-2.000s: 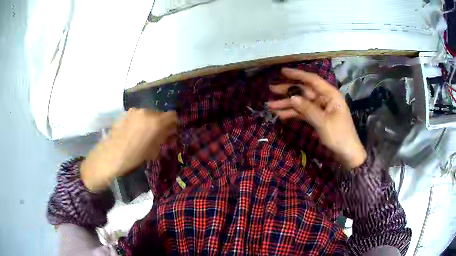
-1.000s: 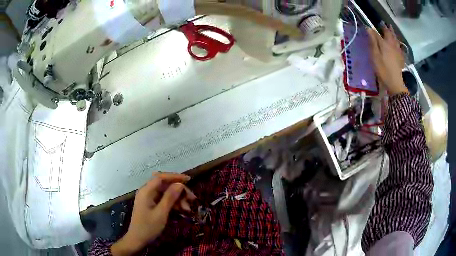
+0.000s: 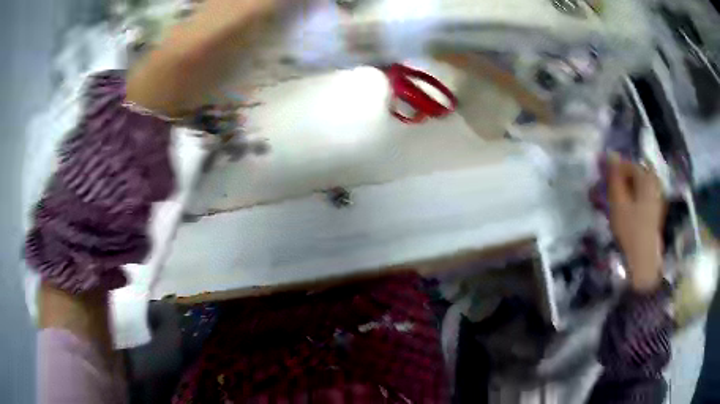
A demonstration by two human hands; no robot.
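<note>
The frame is blurred. My left hand (image 3: pixel 201 55) is over the sewing machine's head at the upper left. It is cut off by the top edge, and its fingertips and anything in them cannot be made out. My right hand (image 3: pixel 638 217) is at the right, beside the smartphone (image 3: pixel 624 132), which shows as a blurred dark purple shape. Its fingers look bent, but whether they hold anything cannot be told. White cloth (image 3: pixel 130 312) hangs at the table's left end, partly hidden by my left sleeve.
Red-handled scissors (image 3: pixel 400 83) lie on the cream machine bed (image 3: pixel 292 142). The white front strip (image 3: pixel 363 229) of the table runs below it. The accessory tray's white wall (image 3: pixel 546 288) is at the right, with blurred small items. The checked apron is below the table edge.
My left hand has moved from above my lap up to the machine head. My right hand is still by the phone, its fingers now more bent. The view has shifted and blurred.
</note>
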